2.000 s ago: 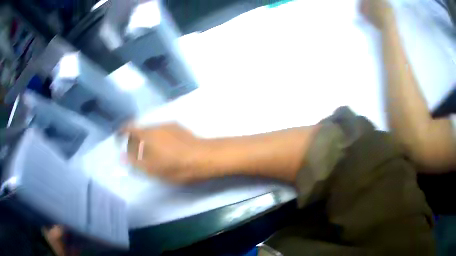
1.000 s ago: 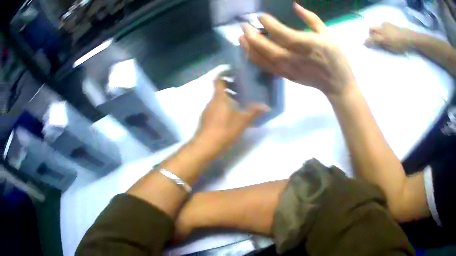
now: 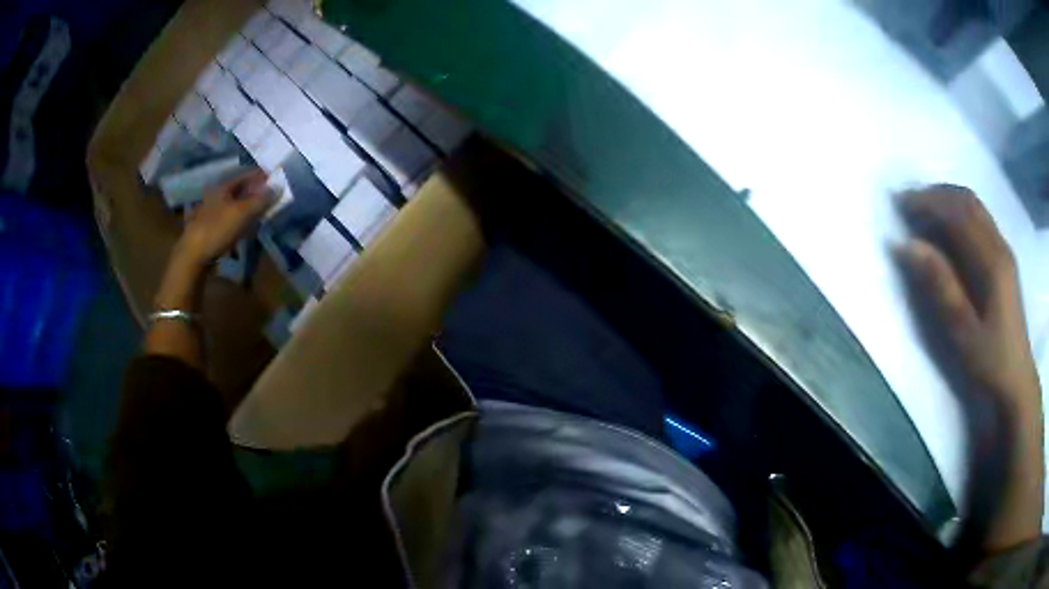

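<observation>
My left hand (image 3: 219, 219), with a bracelet at the wrist, reaches into a large brown bulk carton (image 3: 374, 316) at the left. Its thumb and fingers are closed on the pale end of a retail box (image 3: 277, 193); the rest of that box is hidden or unclear. Rows of closed white box ends (image 3: 305, 132) fill the far side of the carton. Some grey-blue boxes lie tilted near my hand. My right hand (image 3: 966, 282) is over the white bench cover sheet (image 3: 759, 104) at the right, fingers slightly curled and apart, holding nothing visible.
The green bench edge (image 3: 690, 219) runs diagonally between the carton and the white sheet. My lap, in shiny grey cloth (image 3: 587, 495), is below. A blue object (image 3: 46, 293) stands at the far left. Blurred grey shapes are at the top right.
The view has swung from the bench to the carton. My left hand has left the upright box on the bench and is in the carton. My right hand now shows over the sheet.
</observation>
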